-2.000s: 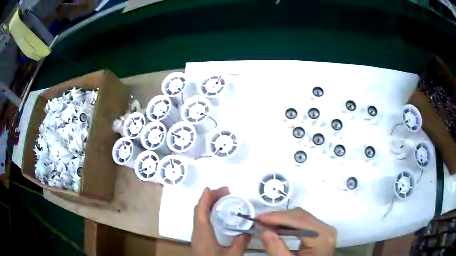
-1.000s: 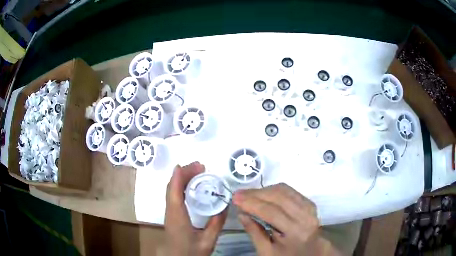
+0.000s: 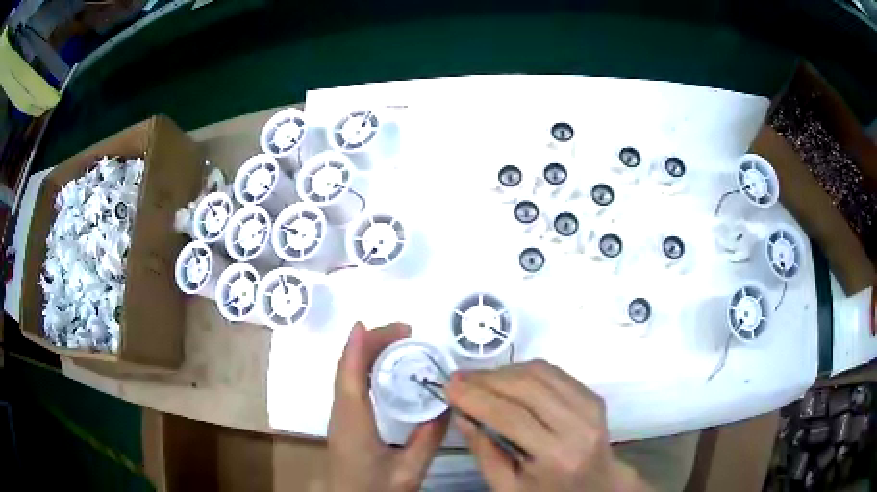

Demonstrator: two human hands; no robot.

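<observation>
My left hand [image 3: 370, 423] holds a white cup-like motor housing [image 3: 412, 381] at the front centre, its open end facing up. My right hand [image 3: 538, 418] holds grey tweezers [image 3: 492, 436], whose tips reach into the housing near its middle. What the tips touch is too small to tell. Another white housing [image 3: 483, 327] with a spoked end and a thin wire stands just behind my hands. Several small white parts with dark round centres [image 3: 565, 224] lie in loose rows on the white sheet.
Several spoked housings [image 3: 299, 231] stand at the left, beside a cardboard box [image 3: 163, 250] of white plastic parts. Three housings [image 3: 747, 312] stand at the right. A box [image 3: 803, 178] of tiny dark coppery bits is at far right. Metal cylinders [image 3: 835, 430] lie at bottom right.
Over two seconds the view has shifted, so the bench things appear further left and higher. The tweezers now slant more steeply in my right hand. The housing stays in my left hand.
</observation>
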